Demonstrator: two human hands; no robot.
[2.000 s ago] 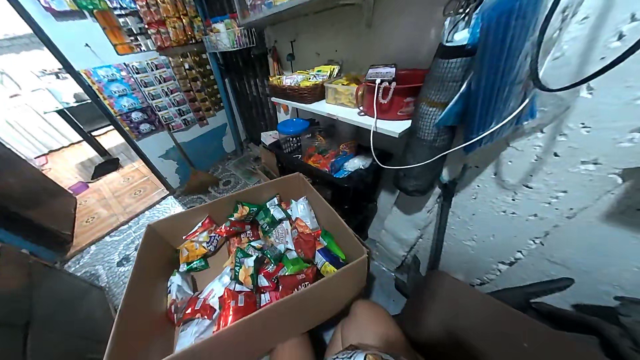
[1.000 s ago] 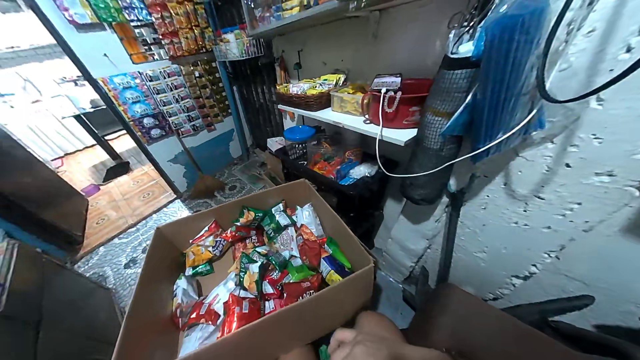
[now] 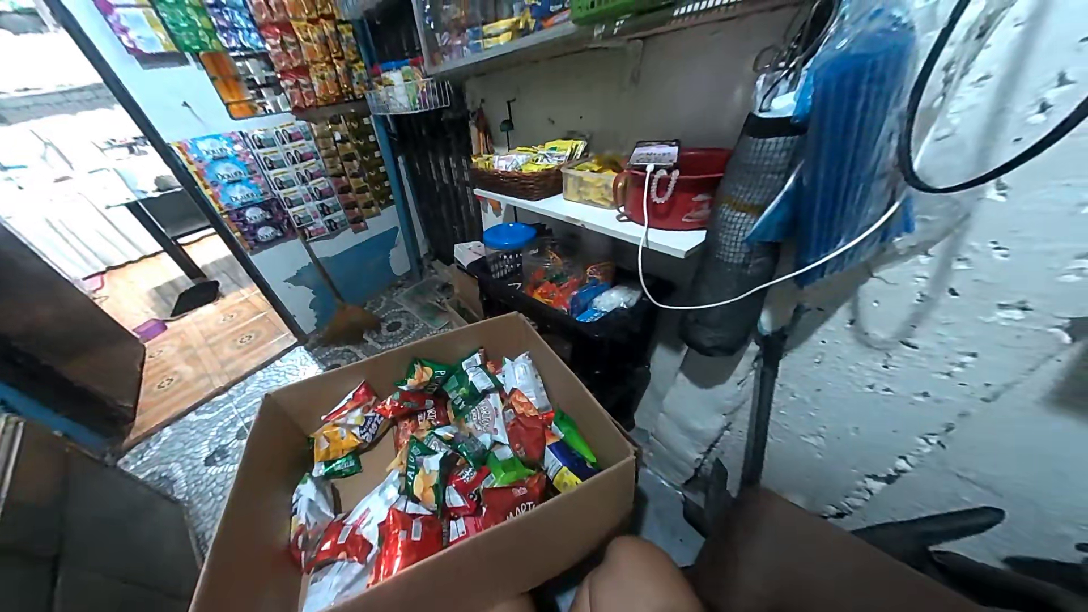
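An open cardboard box stands low in front of me, with many small snack bags inside. Among them are a red bag, a green bag with yellow chips pictured on it, a yellow and dark bag and a blue and yellow bag. The bags lie loosely jumbled, and a bit of the box's bottom shows at the left. Bare skin, apparently my knee, is at the lower edge beside the box. Neither of my hands can be seen, so what they hold is hidden.
Behind the box, a black crate holds packaged goods under a white shelf. The shelf bears a wicker basket, a plastic tub and a red pot. A white cable droops from it. A broom leans near the doorway.
A hand at the lower edge, by the near side of the box, showed one second ago with something green beside it; it is out of view now.
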